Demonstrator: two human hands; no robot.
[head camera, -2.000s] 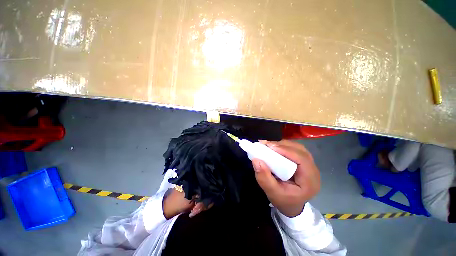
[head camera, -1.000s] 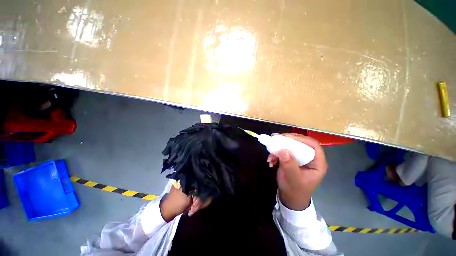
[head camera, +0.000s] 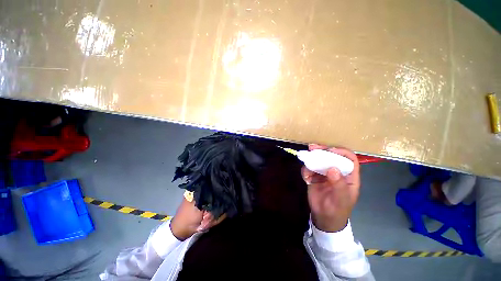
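The black shaggy workpiece (head camera: 217, 173) is held below the bench edge, in front of my dark clothing. My left hand (head camera: 200, 217) is under its lower left side, its fingers partly hidden by the black strips; a small pale part shows beside the hand. My right hand (head camera: 334, 192) holds the white glue bottle (head camera: 328, 163) just below the bench edge. The bottle's yellowish nozzle points left toward the workpiece, with a gap between them.
The tan, shiny bench (head camera: 329, 71) spans the top, with a yellow stick (head camera: 493, 113) at far right. A red stool (head camera: 49, 140) and blue crate (head camera: 57, 212) are at left. A person's grey-clad leg (head camera: 488, 211) and a blue stool (head camera: 439, 211) are at right.
The nozzle was at the workpiece's top right two seconds ago; my right hand has drawn the bottle away right and turned it flatter. The pale block at the workpiece's top no longer shows.
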